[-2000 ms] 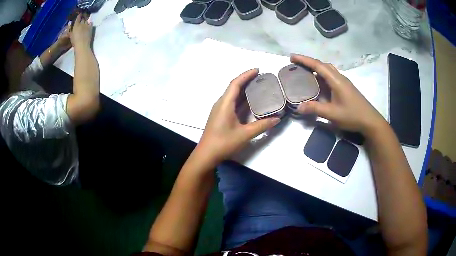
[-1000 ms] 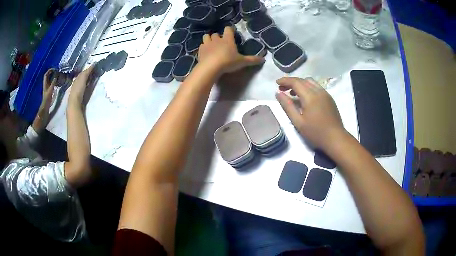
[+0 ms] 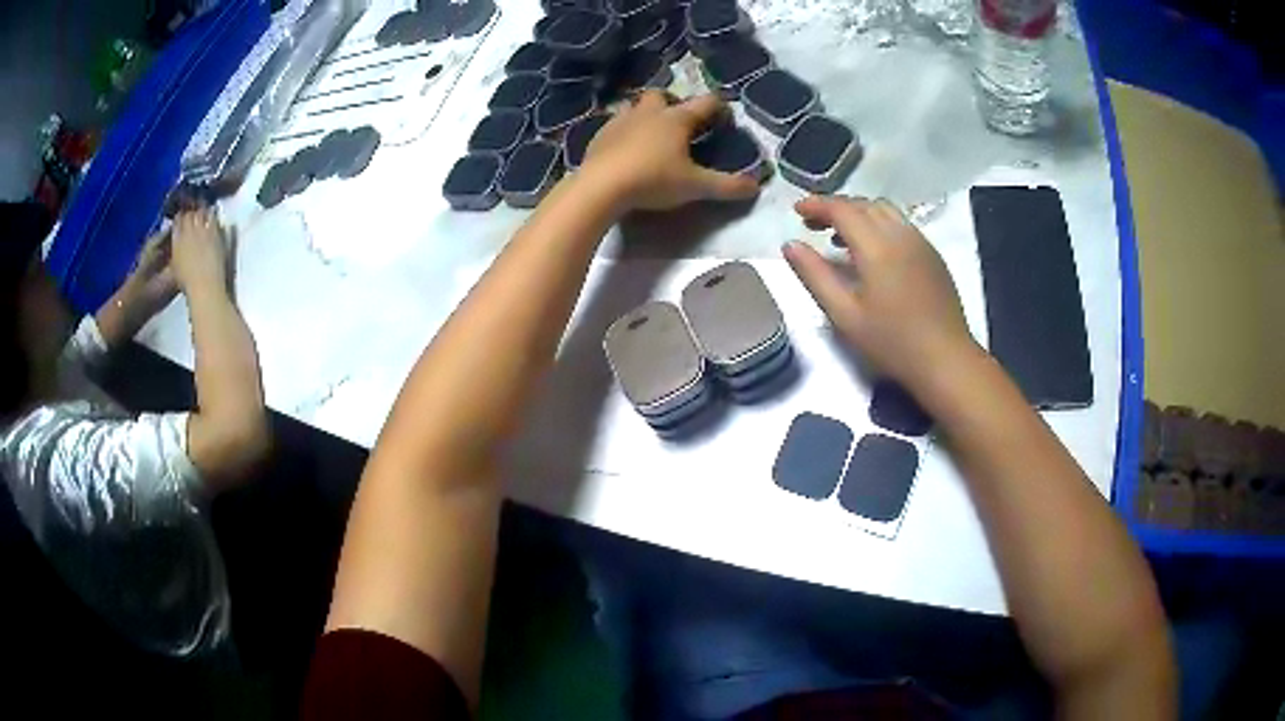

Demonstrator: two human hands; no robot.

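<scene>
My left hand (image 3: 651, 158) reaches to the heap and has its fingers and thumb around the edges of a dark-faced piece (image 3: 733, 152). My right hand (image 3: 881, 289) hovers over the table's right part, empty, thumb and fingers apart. Between my arms stand two touching short stacks of slotted brown-grey pieces, a left stack (image 3: 655, 355) and a right stack (image 3: 734, 313), on a white sheet (image 3: 592, 472). Black pads (image 3: 810, 455) lie right of them, one partly hidden by my right wrist.
More dark-faced pieces (image 3: 499, 131) spread at the back. A black smartphone (image 3: 1033, 296) and water bottle (image 3: 1016, 71) stand or lie at right. A blue tray (image 3: 1127, 409) holds pieces beyond the right edge. Another person's arm (image 3: 219, 338) works at left by a blue tray.
Both hands have let go of the two stacks, which now stand on the sheet. My left hand has gone to the heap and closed around a dark-faced piece. My right hand is empty.
</scene>
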